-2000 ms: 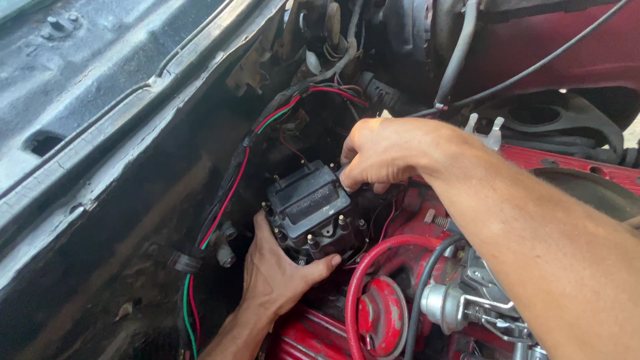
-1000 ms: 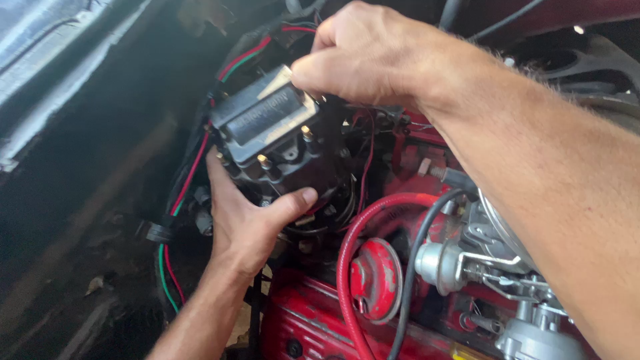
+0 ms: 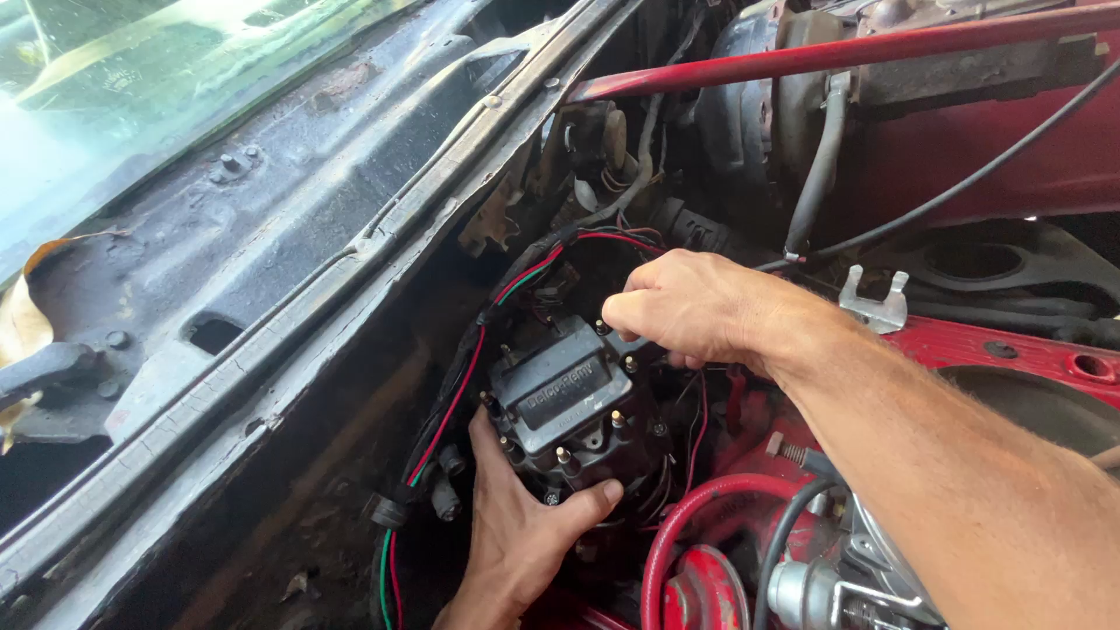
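A black Delco-Remy distributor cap (image 3: 560,389) with brass-tipped terminals sits low behind the red engine, near the firewall. My left hand (image 3: 529,534) grips its near side, thumb on the front edge and fingers round the left, partly hidden behind it. My right hand (image 3: 691,306) is at the cap's far right corner with its fingers curled; whether they hold a part there is hidden. Beside the cap on the left runs a wiring harness (image 3: 477,341) with red and green wires.
The firewall's upper edge (image 3: 350,262) crosses on the left, below the windshield (image 3: 114,96). A red brace bar (image 3: 787,66) spans the top. Close on the right are a red hose (image 3: 678,516), a black hose (image 3: 779,551), a metal bracket (image 3: 875,302) and a bolt with a spring (image 3: 787,449).
The view has shifted widely since one second ago. My left hand stays on the cap, and my right hand remains at its far right corner.
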